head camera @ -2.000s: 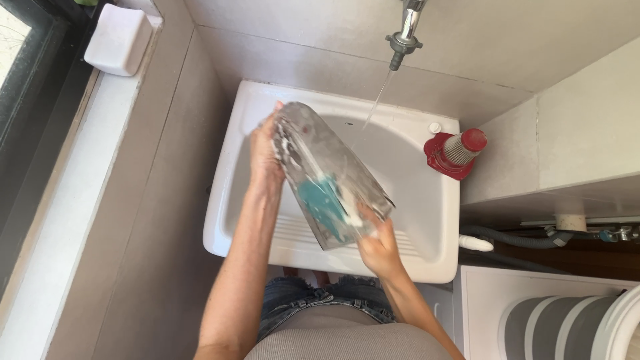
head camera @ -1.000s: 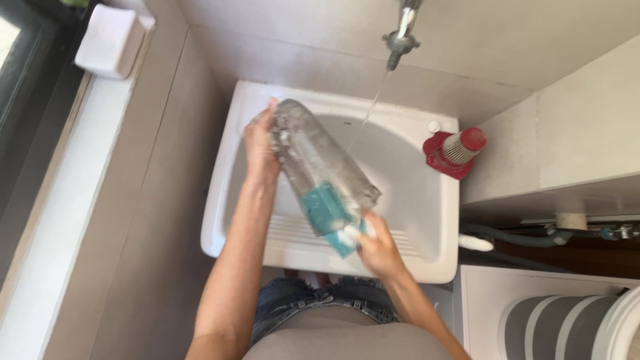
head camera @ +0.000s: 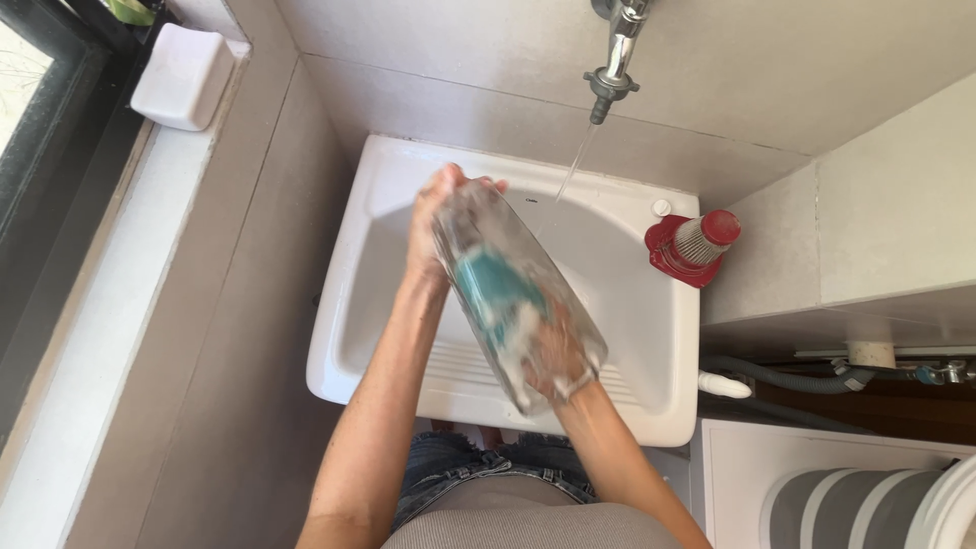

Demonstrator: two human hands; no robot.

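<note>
Over the white laundry sink, a clear plastic container, seemingly a vacuum cleaner's dust bin, is held tilted. My left hand grips its far, upper-left end. Through the clear wall shows my right hand, reaching in by the near end, fingers against a teal cloth or sponge with white suds; the blur hides its exact kind. A thin stream of water falls from the tap into the basin, to the right of the container.
A red filter unit with a pleated filter stands on the sink's right rim near a small white plug. A white soap dish or block sits on the window ledge. Grey hoses run at the right, above a white surface with a striped grey basket.
My right hand has moved from the container's near edge to inside it, and the teal cloth or sponge sits farther up toward its far end. My left hand still holds the far end.
</note>
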